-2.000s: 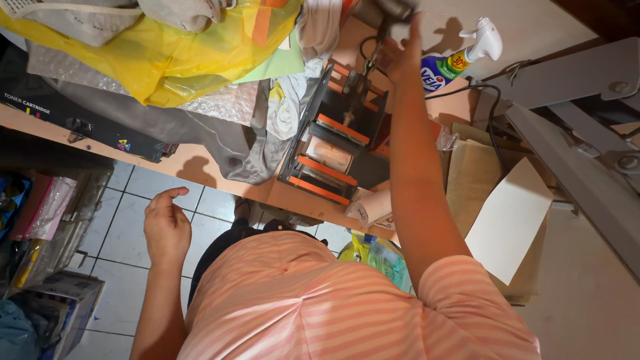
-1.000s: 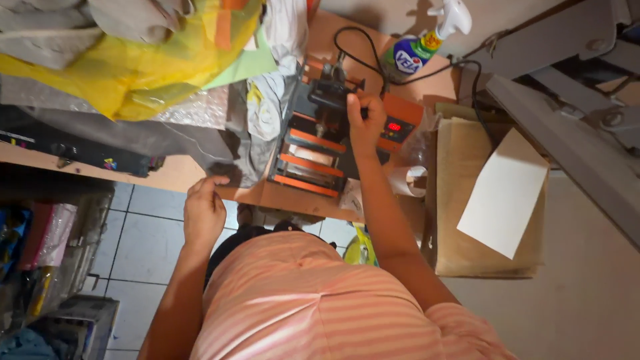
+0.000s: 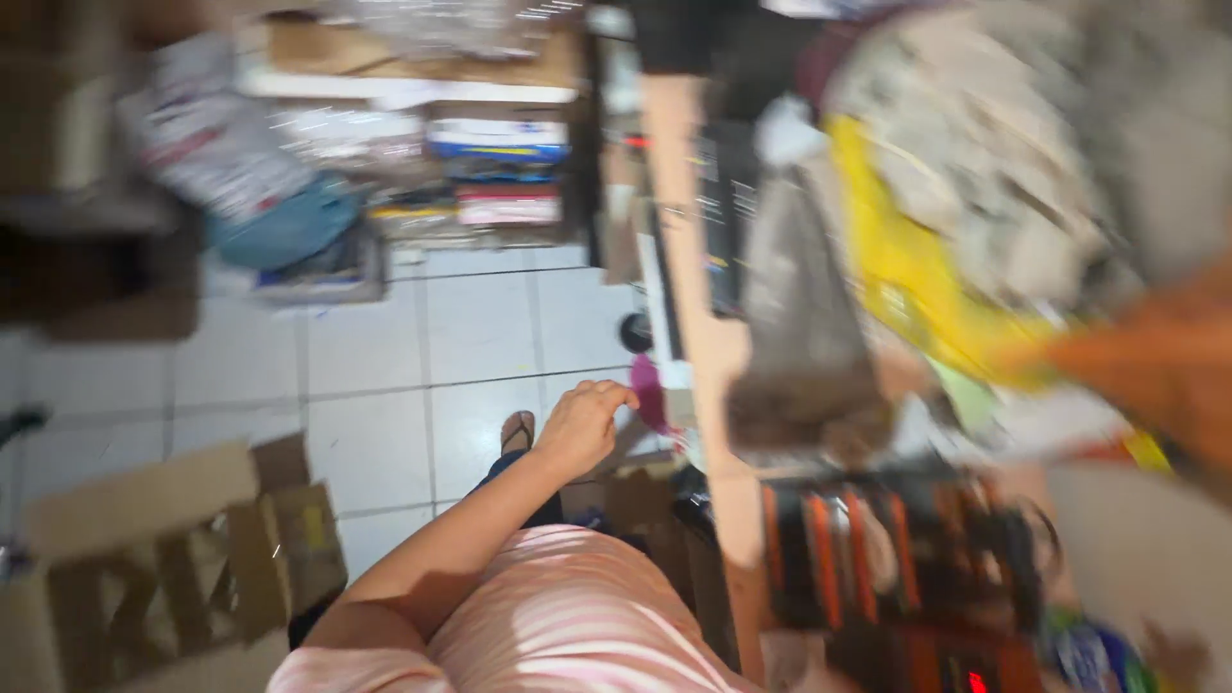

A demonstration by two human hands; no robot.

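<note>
My left hand (image 3: 589,423) is over the floor beside the table edge, fingers loosely bent, holding nothing that I can see. Near its fingertips is a magenta object (image 3: 647,393), partly hidden, by the table's side. My right hand is not visible. At the lower right, a black and orange machine (image 3: 833,558) with a lit red display (image 3: 976,681) stands on the table (image 3: 720,481), blurred. Beside it is a spray bottle (image 3: 1088,659). Grey cloth (image 3: 804,318) and a yellow plastic bag (image 3: 890,250) lie farther along the table. A blurred orange shape (image 3: 1155,356) crosses the right edge.
An opened cardboard box (image 3: 164,577) stands on the tiled floor (image 3: 375,385) at the lower left. Shelves (image 3: 404,89) with packages and a teal bag (image 3: 289,226) are at the upper left. A foot in a flip-flop (image 3: 517,431) shows beyond my left forearm.
The view has swung far toward the left side, over the floor and shelves. My right hand, earlier at the machine's black handle, is out of sight.
</note>
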